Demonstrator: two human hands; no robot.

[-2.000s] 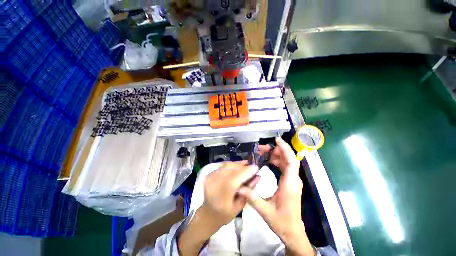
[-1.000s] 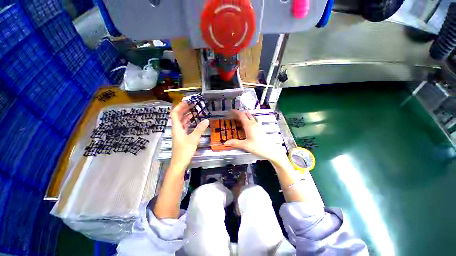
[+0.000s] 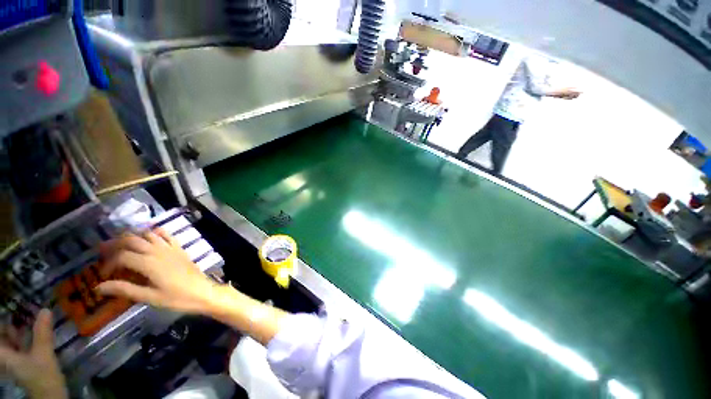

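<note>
The orange fixture [image 3: 92, 302] sits on the silver slotted table [image 3: 187, 234] at lower left, with a black part in its recesses. My right hand [image 3: 152, 273] is over the fixture's right side, fingers apart, fingertips at the black part; nothing shows held in it. My left hand [image 3: 39, 358] is blurred and cut off by the left edge, beside the fixture; dark frame pieces [image 3: 19, 312] show at its fingers, but whether it holds them is unclear.
The green conveyor [image 3: 359, 187] runs along the right, with a black frame [image 3: 277, 218] on it. A yellow tape roll [image 3: 278, 255] is on its near edge. The machine head with a pink button [image 3: 47, 79] is upper left. A person [image 3: 514, 101] stands beyond the conveyor.
The view has swung right, so the fixture and both hands now lie at lower left. The foam stack and blue crates have left the picture. My right hand stays at the fixture.
</note>
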